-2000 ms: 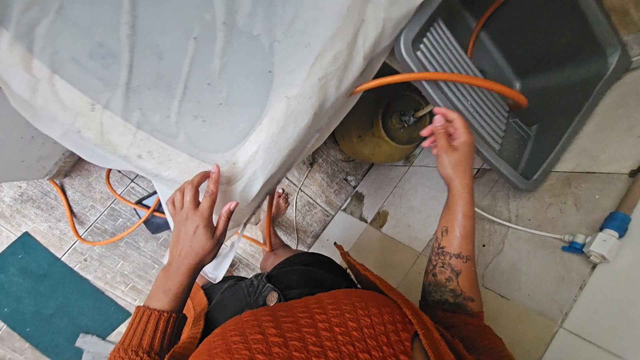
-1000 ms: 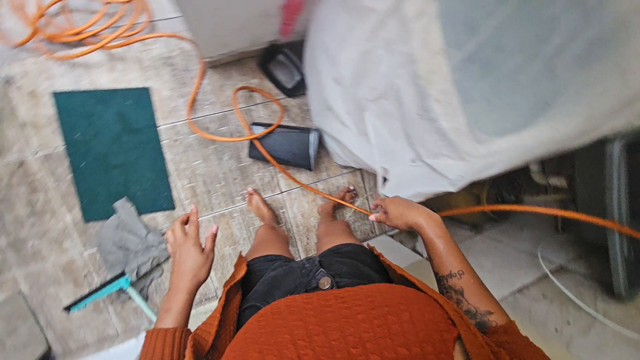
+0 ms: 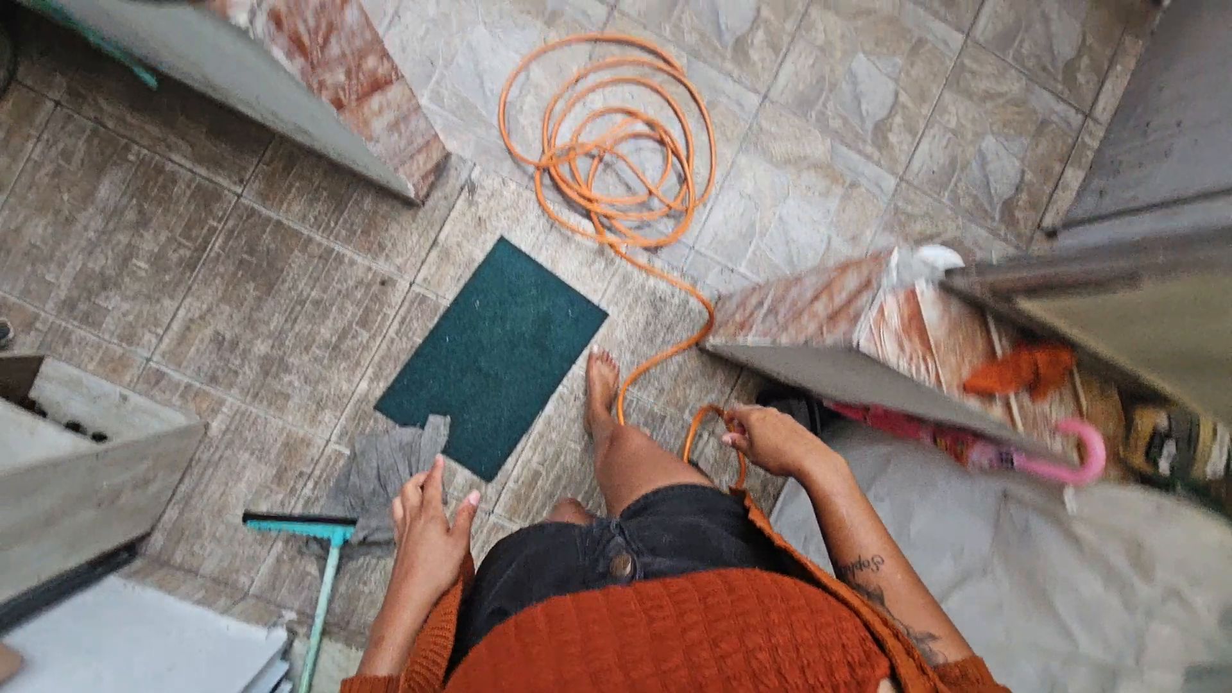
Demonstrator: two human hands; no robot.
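My right hand point(image 3: 775, 440) is closed around an orange hose point(image 3: 688, 289), right of my bare legs. From there the hose dips behind my thigh, curves past my foot and runs up to a loose coil point(image 3: 626, 144) on the tiled floor. My left hand point(image 3: 428, 525) is empty, its fingers apart, over the floor near a grey cloth point(image 3: 380, 476). The cloth overlaps a corner of a dark green mat point(image 3: 496, 351). Against the cloth lies the head of a turquoise squeegee point(image 3: 308, 526), its handle pointing toward me.
Low wall ends with reddish stone stand at upper left point(image 3: 356, 87) and right point(image 3: 799, 308). A whitish sheet cover point(image 3: 972, 549) fills the lower right, beside a pink curved handle point(image 3: 1083, 457). A pale box-like block point(image 3: 96, 462) stands at left.
The view has swung from the covered object and grey sink to the doorway floor. My right hand, empty at first, took hold of the hose and still has it. The full coil has come into view.
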